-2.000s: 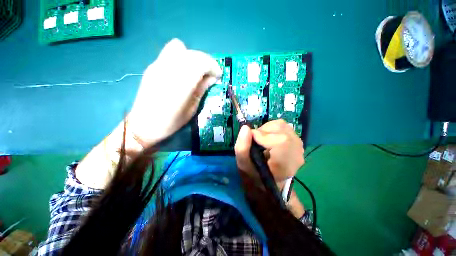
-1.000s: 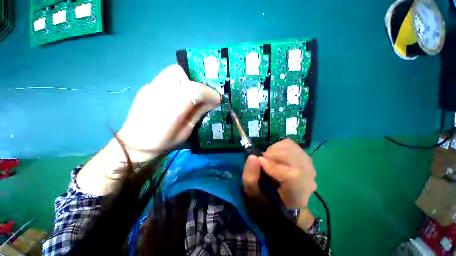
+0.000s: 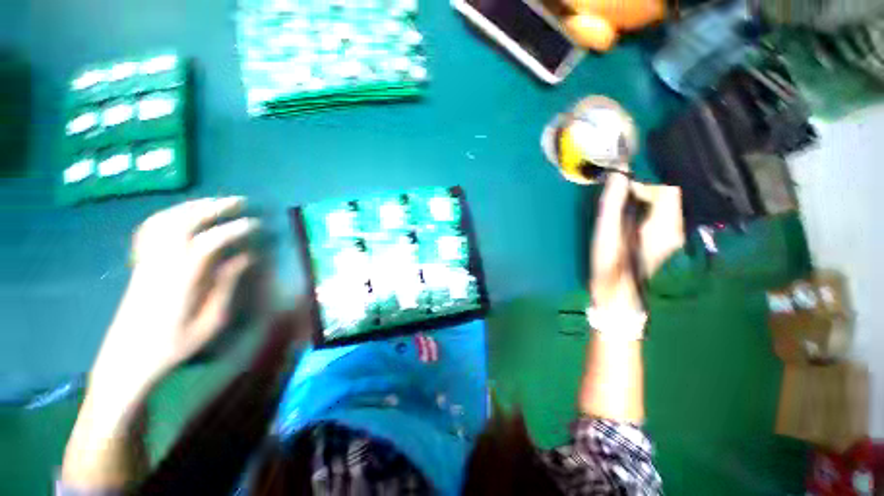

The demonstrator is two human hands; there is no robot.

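Note:
The green PCB panel [image 3: 393, 254] with white rectangles in a three by three grid lies in its black fixture [image 3: 308, 281] at the mat's near edge, slightly tilted. My right hand [image 3: 640, 228] is off to the right of it, closed around the dark soldering iron [image 3: 635, 218], its front end at the yellow-and-black round pot or roll [image 3: 582, 145]. My left hand [image 3: 199, 266] is left of the panel, not touching it, blurred, with fingers curled. I cannot tell whether it holds solder wire. The whole view is blurred.
A stack of panels with a whitish pattern [image 3: 330, 53] lies beyond the work. Panels with white labels [image 3: 121, 136] lie at far left. A smartphone [image 3: 523, 37] and an orange object [image 3: 615, 19] are at the back. A black box [image 3: 698, 160] stands right, cardboard boxes [image 3: 824, 392] below it.
The view has shifted, showing more of the bench's far side. My right hand moved the iron from the panel to the round pot or roll. My left hand moved left off the panel.

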